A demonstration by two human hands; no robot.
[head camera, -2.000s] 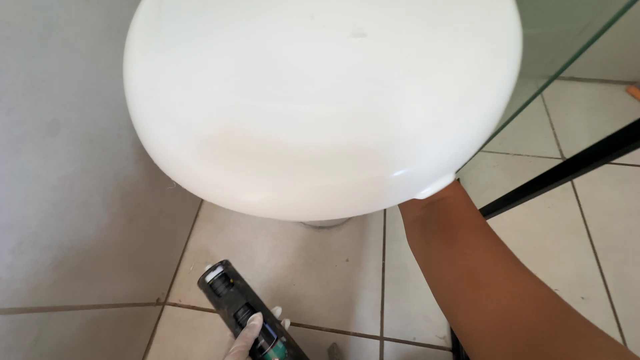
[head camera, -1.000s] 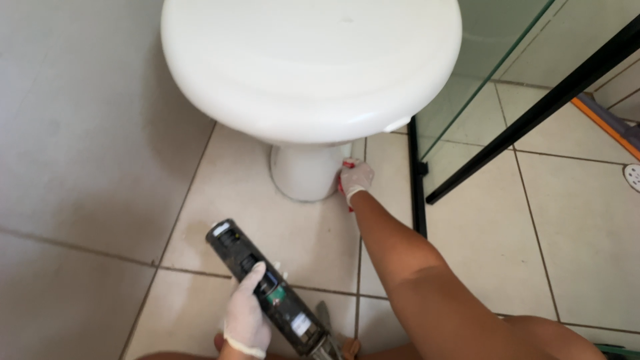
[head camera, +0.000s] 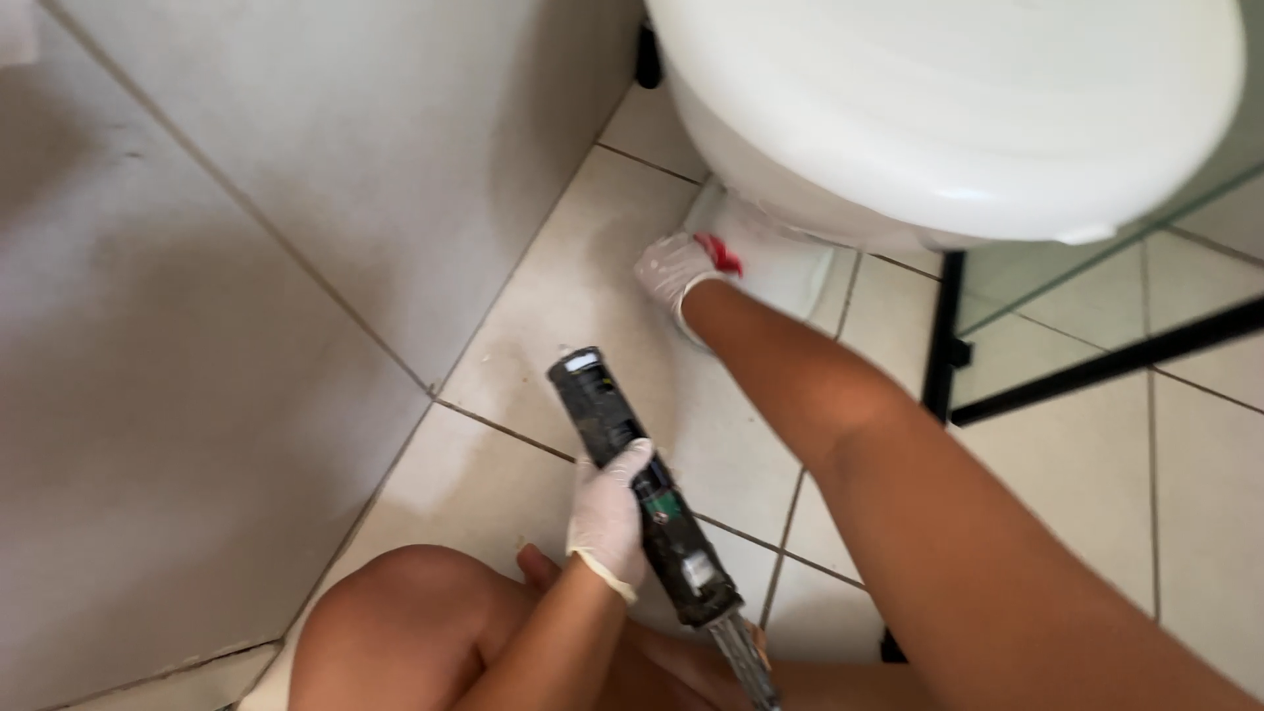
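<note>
My left hand (head camera: 612,504), in a pale glove, grips the barrel of a dark caulking gun (head camera: 647,494) that slants across the lower middle of the view, above the floor. My right hand (head camera: 686,272), gloved too, reaches to the left side of the white toilet base (head camera: 780,267), low under the bowl. A red thing (head camera: 719,254), perhaps a small tool or cloth, shows at its fingers and is partly hidden by the hand. Above the right arm hangs the white toilet bowl with its lid (head camera: 948,99).
A grey wall (head camera: 247,346) closes off the left side. On the right stands a glass shower panel (head camera: 1047,257) with a black frame bar (head camera: 1106,365). The tiled floor (head camera: 513,365) lies between. My bent knee (head camera: 405,622) is at the bottom.
My right hand has moved from the right side of the toilet base to its left side. The caulking gun stays in my left hand. The view has shifted left.
</note>
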